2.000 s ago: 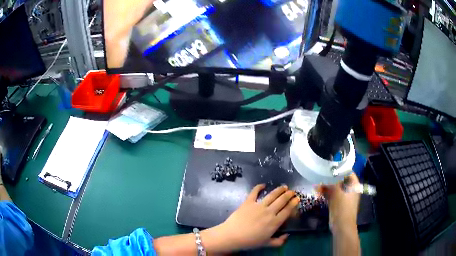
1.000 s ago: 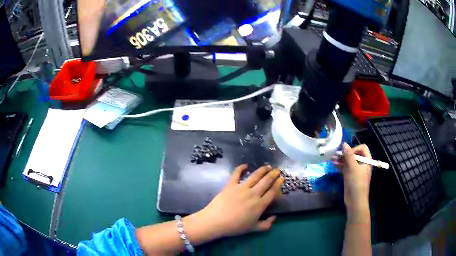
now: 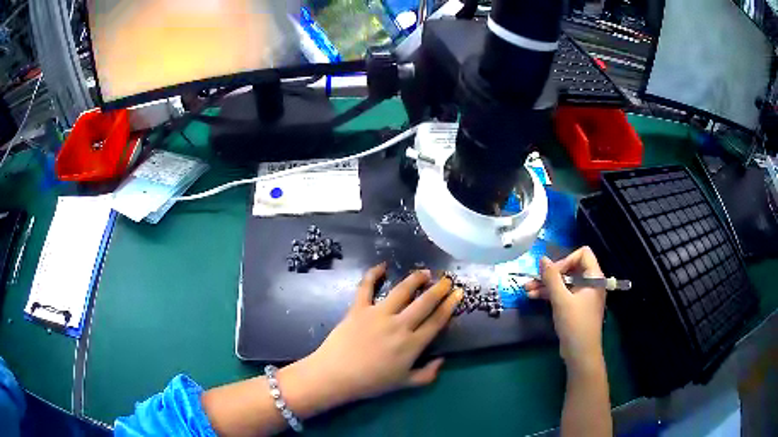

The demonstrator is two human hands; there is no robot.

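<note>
My left hand lies spread on the black mat, its fingertips at the left edge of a cluster of small components. Whether a component is under the fingertips I cannot tell. My right hand holds a slim pale pen-like tool like a pencil, its thin tip pointing left over the blue film, just right of the cluster. A separate pile of dark components sits further left on the mat.
The microscope tube and white ring light stand above the cluster. A black component tray is tilted at right. Red bins stand at left and right. A label card, clipboard and monitor are behind or left.
The view has shifted, so the bench things appear further left. My right hand has turned the tool, and its tip now shows near the cluster. My left hand stays beside the cluster; the monitor picture differs.
</note>
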